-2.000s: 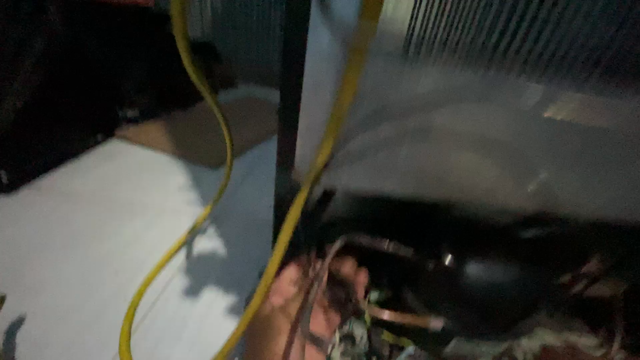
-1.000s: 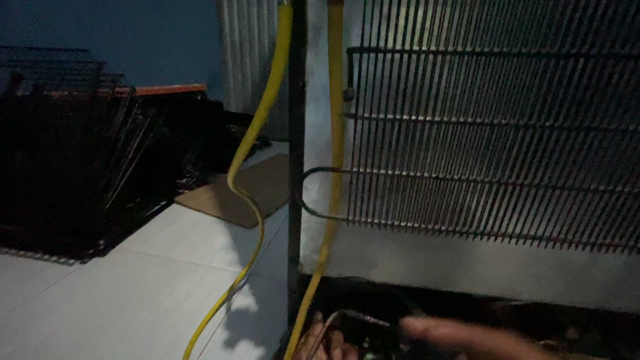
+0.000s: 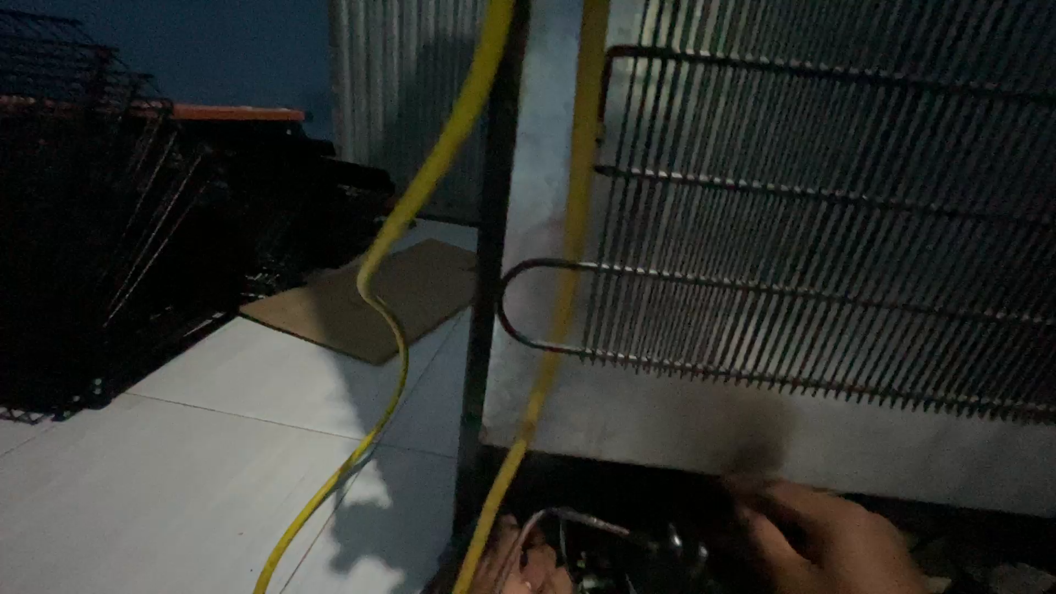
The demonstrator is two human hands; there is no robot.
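At the bottom centre of the head view, my left hand is behind a yellow hose and a bent thin copper tube, its fingers bunched at the tube; its grip is partly hidden. My right hand is at the lower right, blurred, in front of the dark compressor bay, to the right of the tube; what lies between its fingertips is unclear. Above both hands is the wire condenser coil on the metal back panel of a refrigerator. Parts inside the bay are mostly dark.
A second yellow hose hangs to the left and reaches down across the white tiled floor. A flat piece of cardboard lies on the floor. Black wire racks are stacked at the left, near a corrugated sheet.
The view has swung up since the oldest frame, showing more of the coil. My right hand, not seen two seconds ago, came into view, and its fingers now sit farther right from the tube.
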